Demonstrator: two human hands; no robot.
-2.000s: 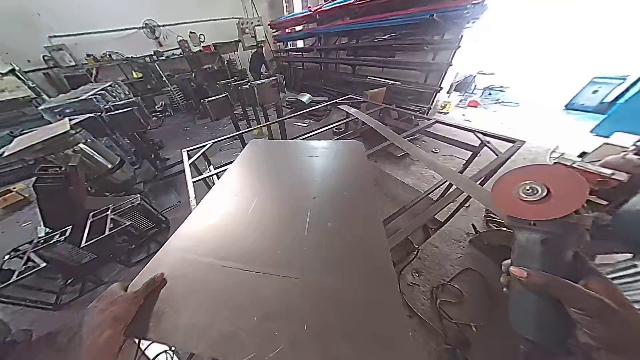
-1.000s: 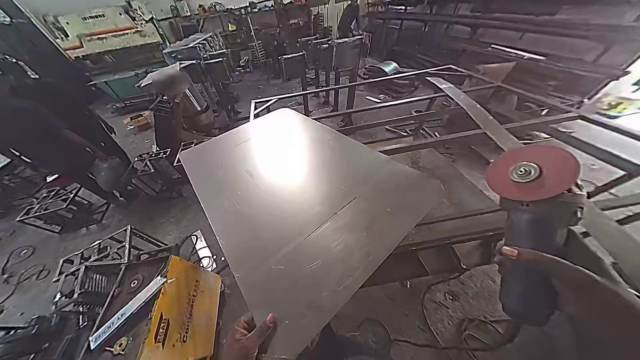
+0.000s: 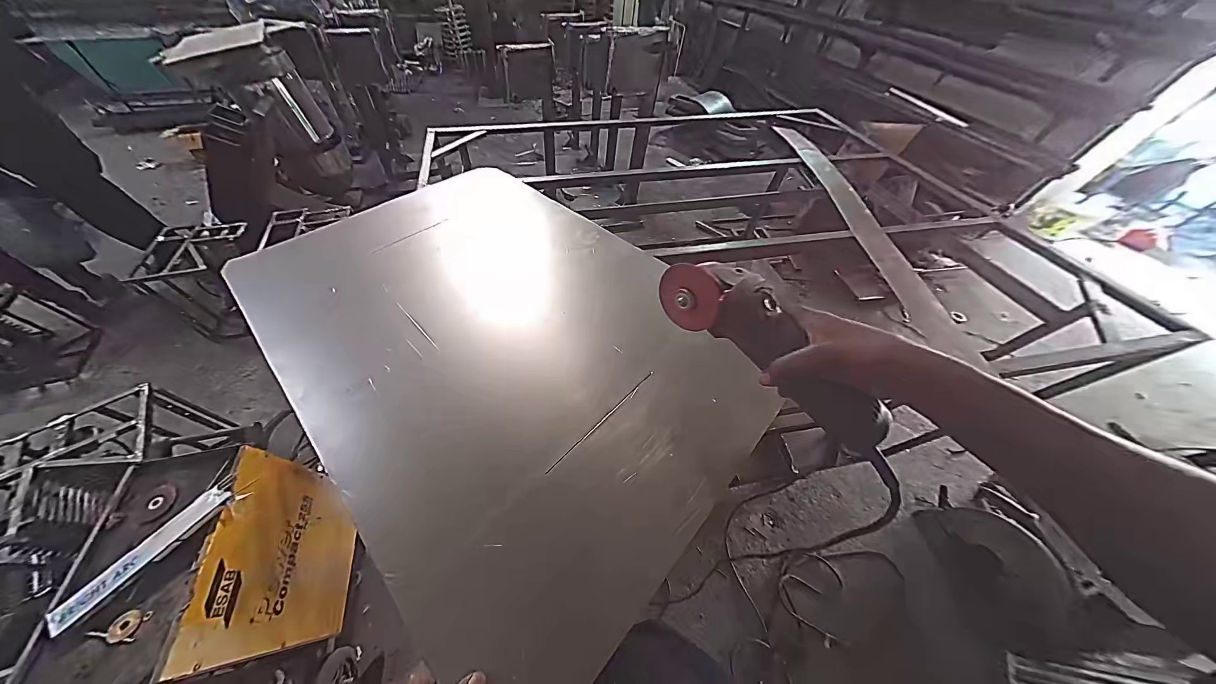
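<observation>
A large sheet of bare metal (image 3: 494, 399) with rounded corners and scratches fills the middle of the view, tilted. At the bottom edge, only fingertips of my left hand (image 3: 451, 677) show, gripping the sheet's near end. My right hand (image 3: 822, 356) is wrapped around the body of an angle grinder (image 3: 779, 342), held at the sheet's right edge. Its red disc (image 3: 691, 297) faces me, over or just beside that edge; contact cannot be told. A dark power cable (image 3: 893, 489) hangs from the grinder's rear.
Behind and to the right stands a welded steel frame (image 3: 684, 171) with a long metal strip (image 3: 864, 228) across it. A yellow ESAB panel (image 3: 275, 560) and smaller frames (image 3: 71, 437) lie at left. Cable loops (image 3: 807, 579) lie on the floor. Another person (image 3: 57, 142) stands at far left.
The sheet has turned and now lies with a corner pointing away from me. My right hand has brought the grinder leftward to the sheet's right edge. The view has swung left and down.
</observation>
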